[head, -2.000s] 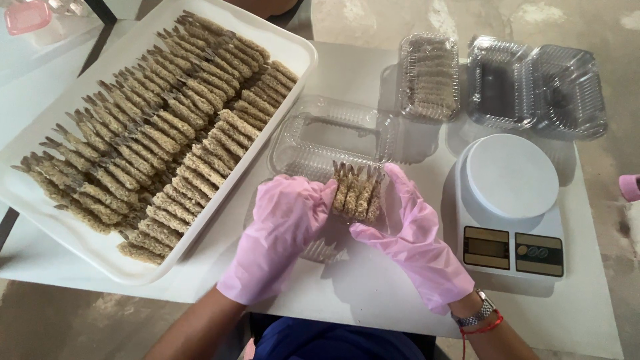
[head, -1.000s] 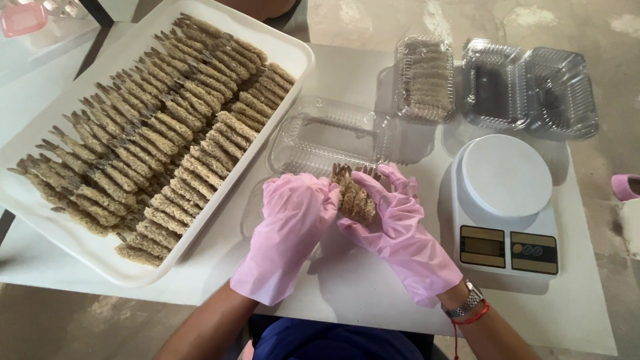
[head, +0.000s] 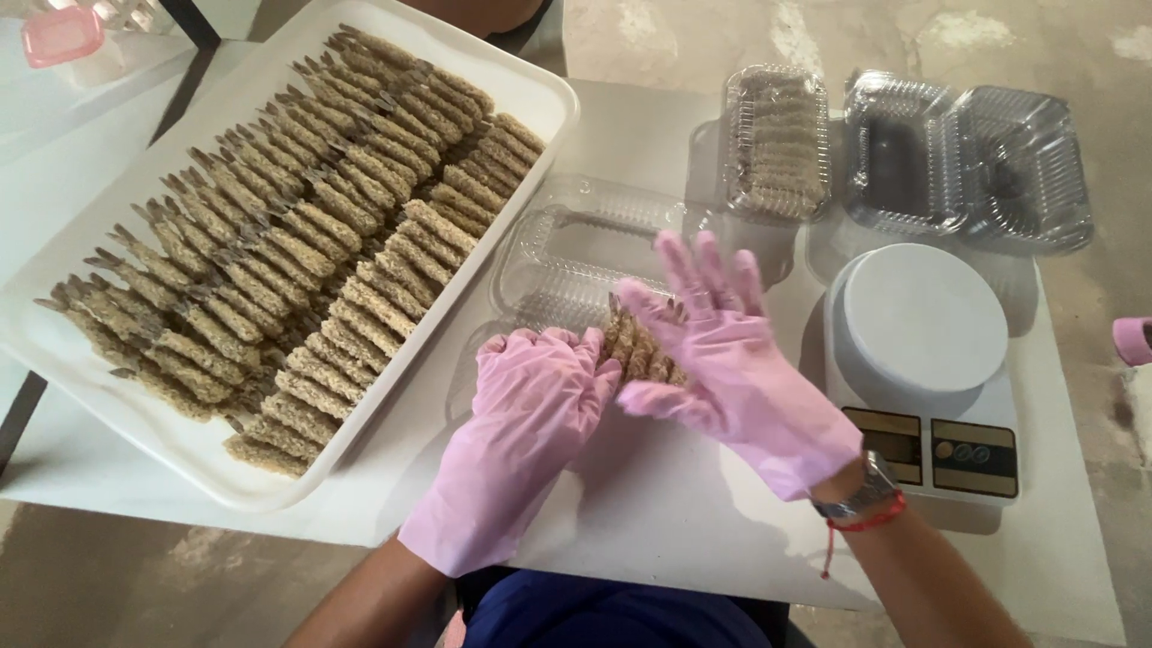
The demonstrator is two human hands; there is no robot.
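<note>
Several breaded shrimp (head: 634,346) with tails pointing up stand side by side at the near half of an unfolded clear plastic clamshell box (head: 594,236). My left hand (head: 544,396), in a pink glove, is curled at their left side, its fingertips partly hidden. Over their right side my right hand (head: 715,346), also gloved in pink, has its fingers spread, and it hides part of the shrimp. A white tray (head: 549,148) at the left holds rows of more breaded shrimp (head: 297,243). Right of my right hand is a white kitchen scale (head: 925,317) with a round platform.
A closed clear box of breaded shrimp (head: 778,144) lies at the table's far side. Beside it is an opened clear clamshell box (head: 972,166). The white table's (head: 702,540) right edge runs past the scale. A pink-lidded container (head: 63,38) and part of another person (head: 477,11) appear at the top.
My right hand's fingers, closed around the shrimp one second ago, are now spread apart above them. My left hand stays at the left side of the shrimp.
</note>
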